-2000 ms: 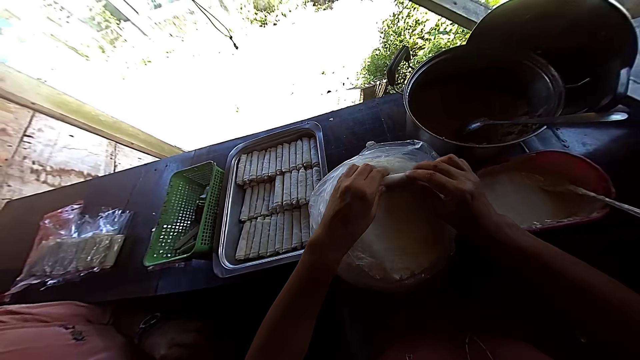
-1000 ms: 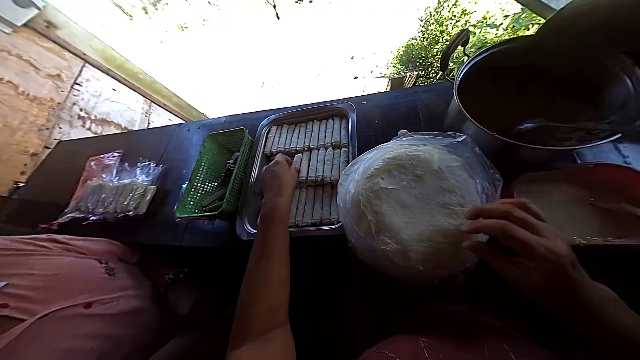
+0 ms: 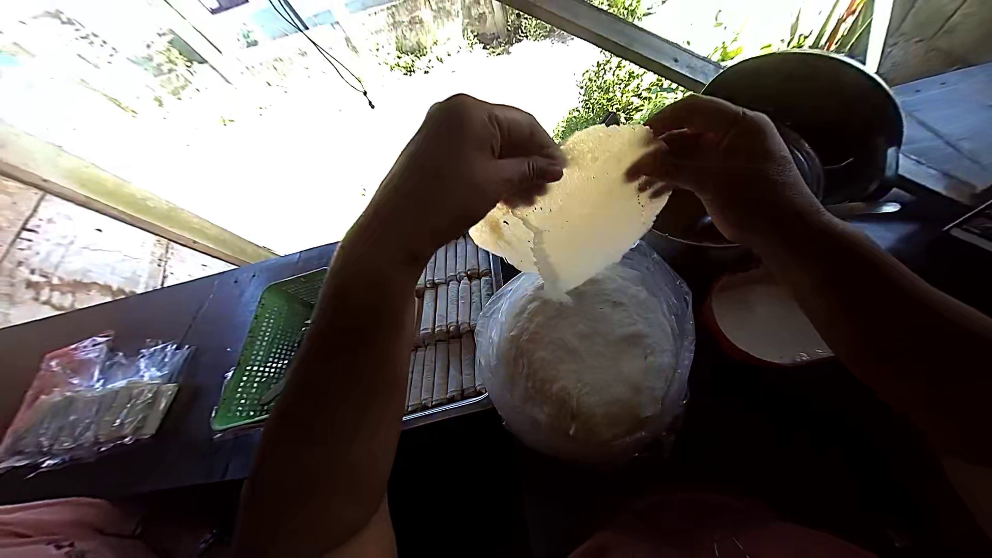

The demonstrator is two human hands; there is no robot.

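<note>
A thin round wrapper sheet (image 3: 593, 205) hangs raised between my two hands, lit from behind. My left hand (image 3: 496, 155) pinches its left part, and my right hand (image 3: 717, 159) holds its upper right edge, fingers partly spread and blurred. A narrow strip of the sheet trails down to a stack of round wrappers (image 3: 593, 356) in clear plastic just below. Left of the stack, a metal tray (image 3: 446, 411) holds rows of rolled wrappers (image 3: 449, 306); my left forearm hides part of it.
A green plastic basket (image 3: 252, 372) and a clear bag of rolls (image 3: 101, 403) lie on the dark table (image 3: 205, 302) at left. On the right are a red-rimmed bowl of pale mixture (image 3: 763, 318), a large pot and an upright dark lid or pan (image 3: 821, 101). A person's pink clothing (image 3: 62, 527) shows lower left.
My left hand has left the tray and risen to the sheet. My right hand has risen from beside the stack. The sheet is now lifted off the stack. The view has shifted.
</note>
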